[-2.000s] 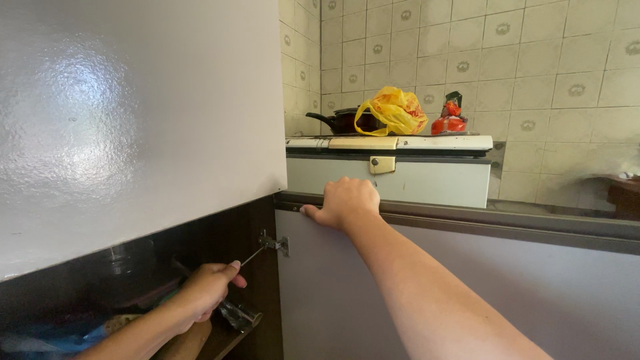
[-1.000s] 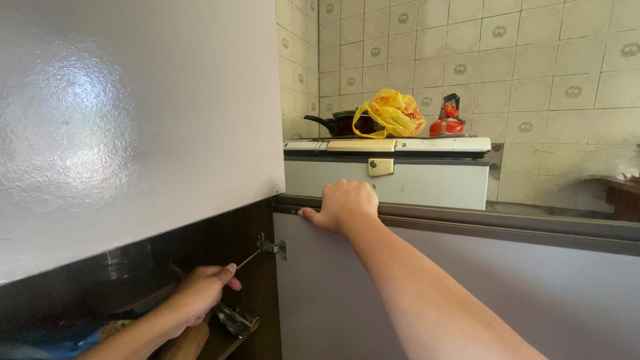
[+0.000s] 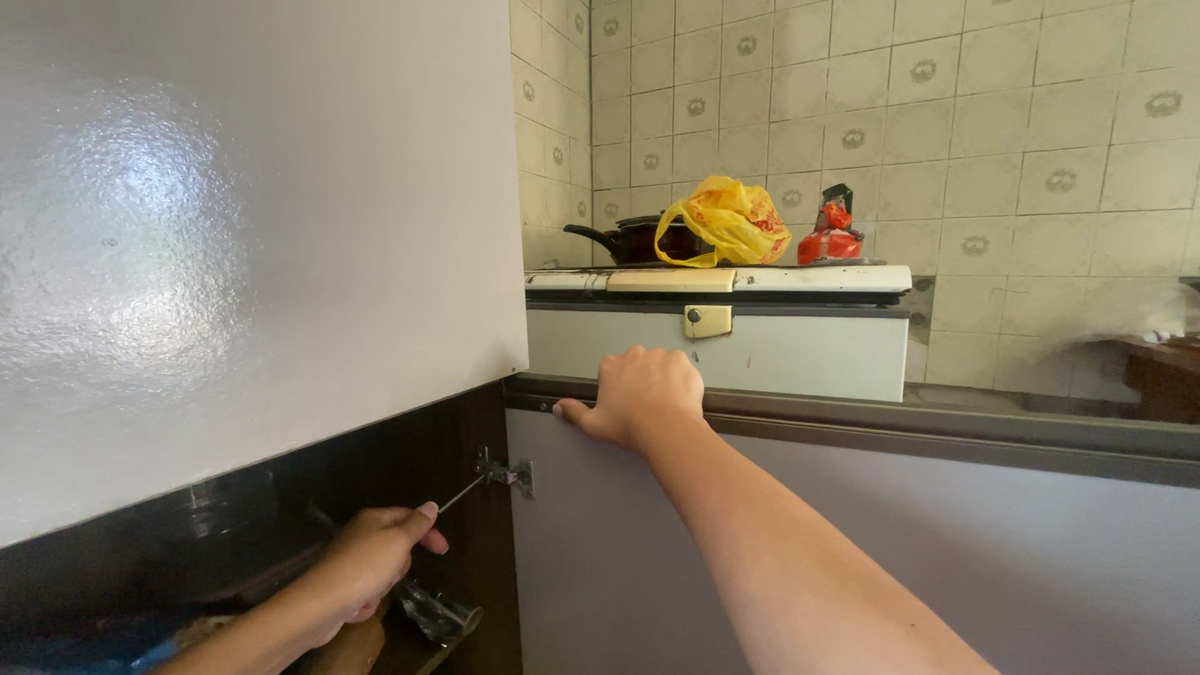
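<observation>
A screwdriver with a thin metal shaft (image 3: 462, 493) is held in my left hand (image 3: 375, 558); its handle is hidden in the fingers. The tip meets a metal cabinet hinge (image 3: 506, 474), which joins the dark inner side panel to the open cabinet door (image 3: 600, 544). My right hand (image 3: 647, 394) grips the brown top edge of that door near its hinged corner, with the thumb on the near side and the fingers over the far side.
A glossy light panel (image 3: 281, 234) fills the upper left. Inside the cabinet lies a clear plastic or glass item (image 3: 436, 614). Beyond the door, a white chest-like appliance (image 3: 806, 352) carries a dark pan (image 3: 647, 242), a yellow plastic bag (image 3: 736, 220) and a red object (image 3: 832, 246).
</observation>
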